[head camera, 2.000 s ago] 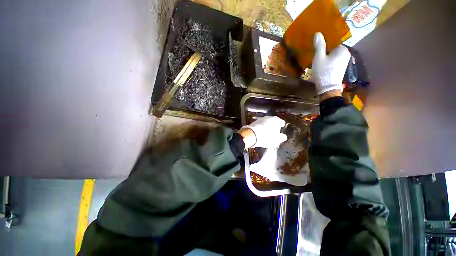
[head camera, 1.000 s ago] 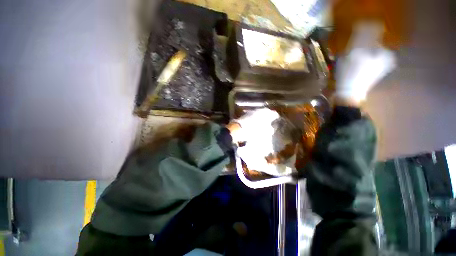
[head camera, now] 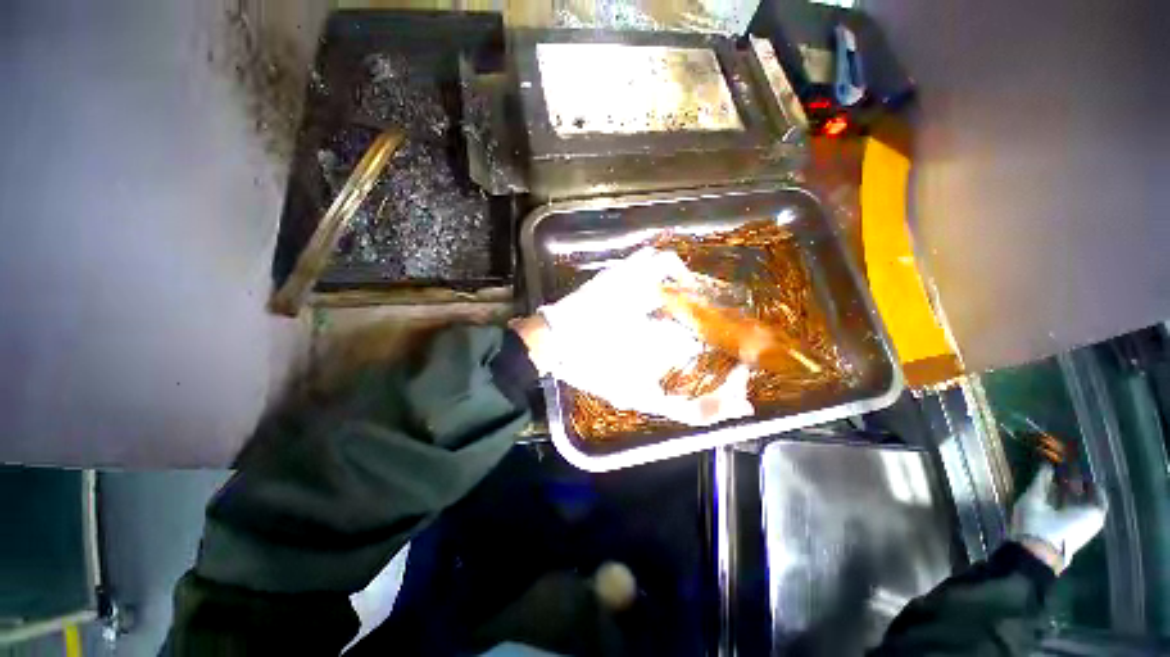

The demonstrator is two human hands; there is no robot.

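My left hand (head camera: 584, 347), in a white glove, is over the crumpled grey-white cloth (head camera: 706, 401) in the stainless tray (head camera: 648, 454). Glove and cloth merge in glare, so its grip is unclear. Thin reddish copper pieces (head camera: 783, 276) lie loose in the tray, and a blurred copper-coloured patch shows beside the cloth. My right hand (head camera: 1062, 511), gloved, is far out at the lower right, beyond the bench. Its fingers are closed on a small dark part with reddish wires (head camera: 1050, 449), probably a wound coil.
The solder pot (head camera: 642, 90) is behind the tray. A black dross tray (head camera: 302, 193) with a tan scraper (head camera: 344, 218) is left. An orange strip (head camera: 894, 250) lies right, below a dark box with red lights (head camera: 834, 125). A second shiny tray (head camera: 853, 539) is at the lower right.
My right hand has moved from above the pot to the far lower right. The orange sheet it held is out of sight; it now has the small dark part. My left hand stays at the cloth.
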